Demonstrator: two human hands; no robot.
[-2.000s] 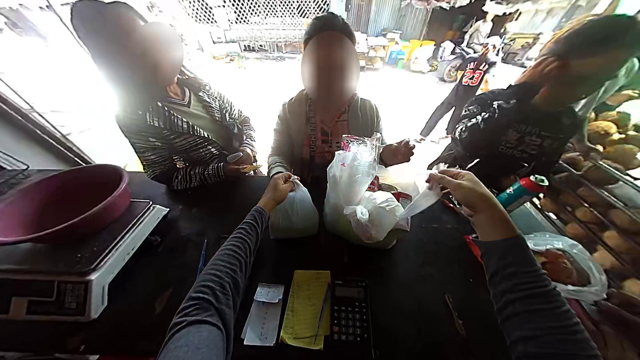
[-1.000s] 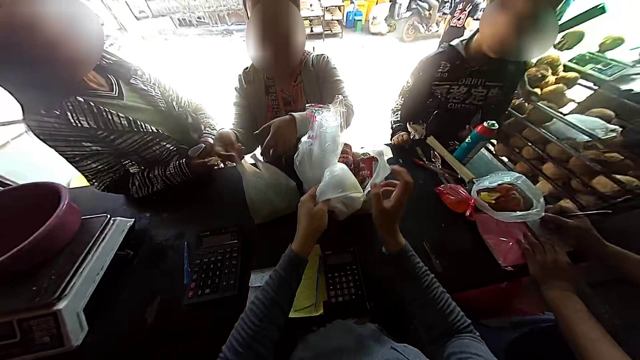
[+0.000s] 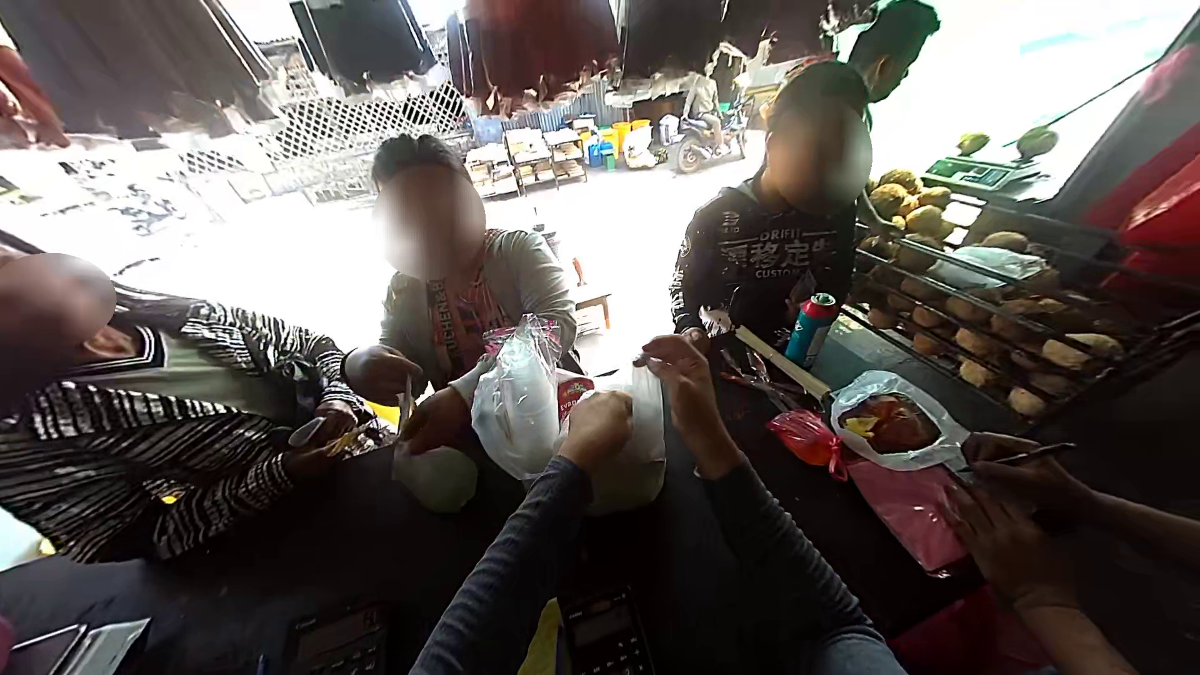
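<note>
My left hand is closed on the white plastic bag standing on the dark counter. My right hand pinches the bag's raised right edge between thumb and fingers. Touching it on the left is a clear plastic bag holding white contents. A red printed package shows behind my left hand; the rest of the white bag's contents are hidden. Farther left, a person across the counter holds a smaller pale bag by its top.
Two calculators lie near me. At right are a teal can, a tied red bag, an open bag, a pink plastic sheet and another person's hands. Coconuts fill the rack beyond. Several people stand around the counter.
The smaller pale bag, held by my left hand two seconds ago, is now in the hand of a person opposite. My right hand has gone from fingers apart to pinching the white bag's edge.
</note>
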